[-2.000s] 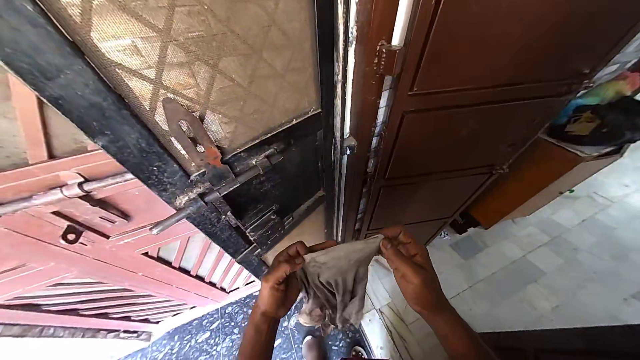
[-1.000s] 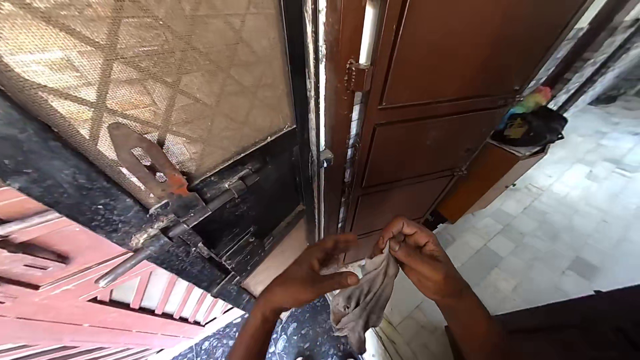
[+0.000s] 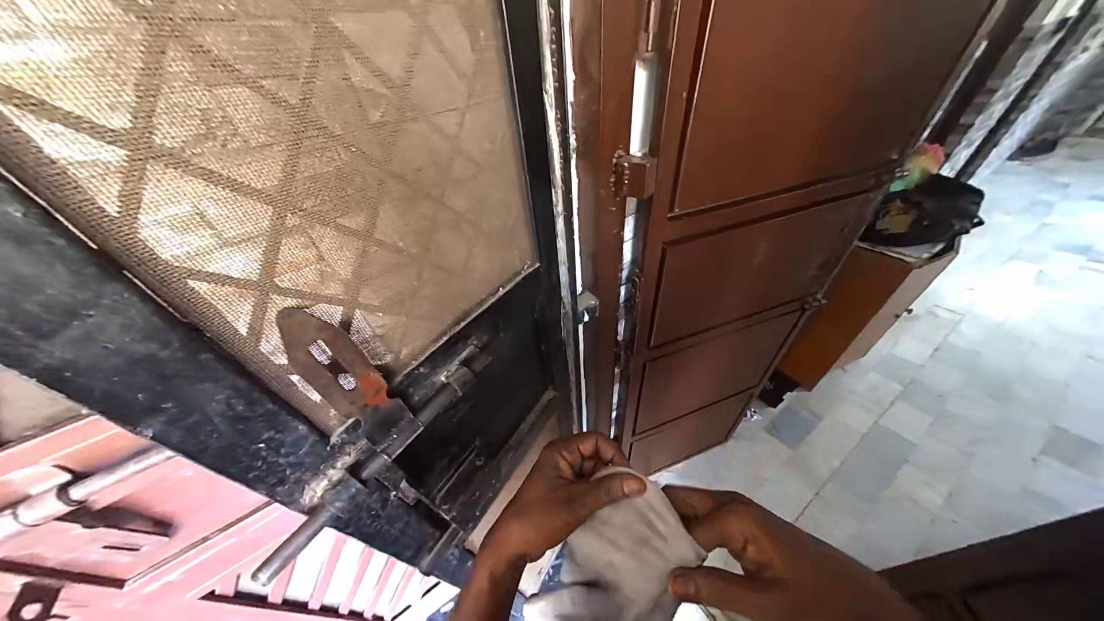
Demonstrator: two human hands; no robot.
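A crumpled grey-beige cloth hangs at the bottom centre of the head view, between both hands. My left hand pinches its upper edge between thumb and fingers. On the cloth's right side, my right hand grips it with thumb and bent fingers. The lower part of the cloth is blurred and cut off by the frame. Up and left of the hands, a metal slide bolt is fixed to a black door frame with a mesh panel.
A brown panelled metal door stands beyond the hands. Farther right, a wooden cabinet carries a black bag on a tiled floor. A pink metal gate is at lower left, and a dark brown surface at lower right.
Two seconds ago both hands held the cloth spread by its top corners. One second ago my left hand was open beside it; now it pinches the upper edge, and the cloth is bunched between both hands.
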